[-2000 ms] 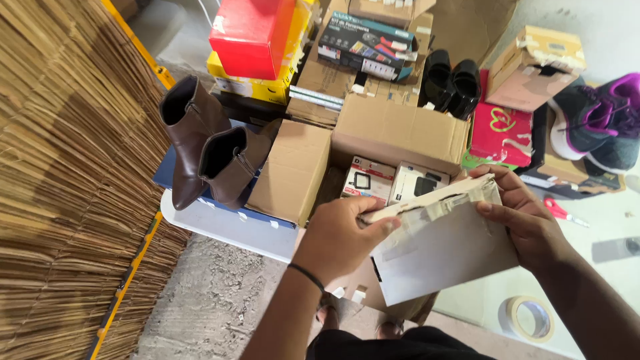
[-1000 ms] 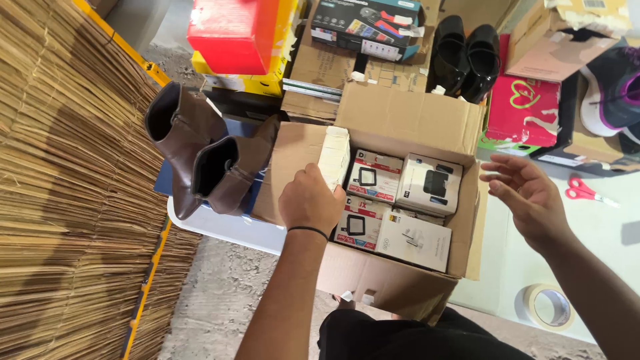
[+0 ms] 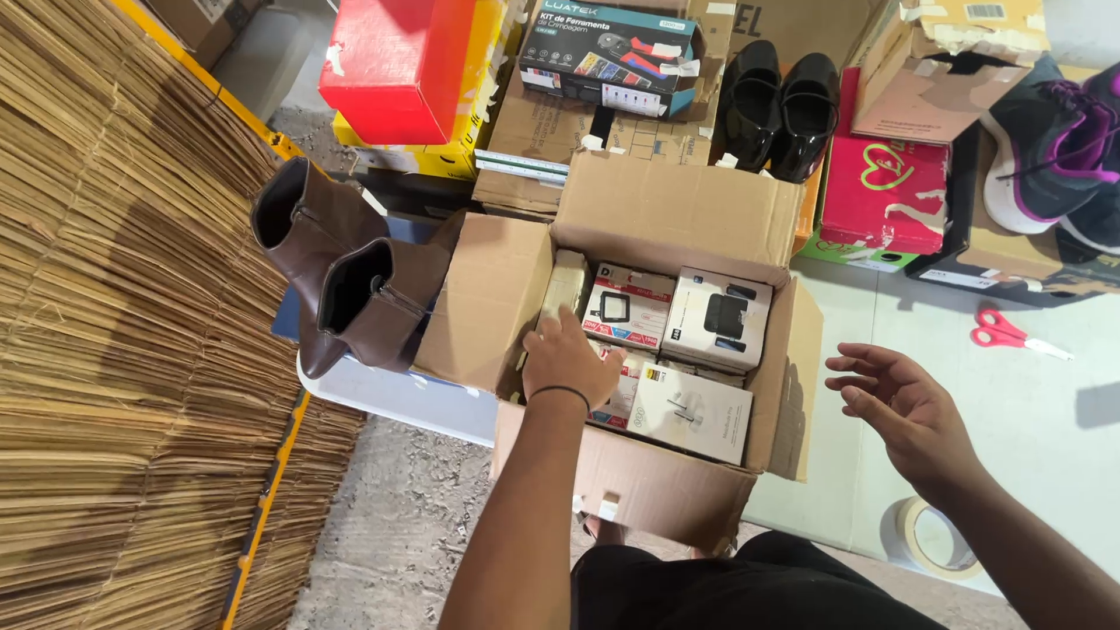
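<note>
An open cardboard box [image 3: 678, 201] holds several small packages. My left hand [image 3: 569, 363] reaches into its left side, fingers at a narrow light-coloured box [image 3: 566, 282] standing on edge along the wall; whether they grip it is hidden. Beside it lie a red and white box with a floodlight picture [image 3: 628, 306] and a white box with a black device pictured [image 3: 717, 318]. Nearer me are a white box with a small picture [image 3: 693, 411] and another red and white box, partly covered by my hand. My right hand [image 3: 901, 411], empty with fingers apart, hovers right of the cardboard box.
Brown ankle boots [image 3: 359, 262] stand left. Behind are a red box [image 3: 389, 70], a crimping tool kit box [image 3: 608, 57] and black shiny shoes [image 3: 779, 109]. At right are sneakers [image 3: 1050, 157], red-handled scissors [image 3: 999, 329] and a tape roll [image 3: 936, 538] on the white table [image 3: 840, 499].
Both hands held the light-coloured box above the carton; it now stands inside at the left. My right hand has let go and moved right. The view has shifted closer.
</note>
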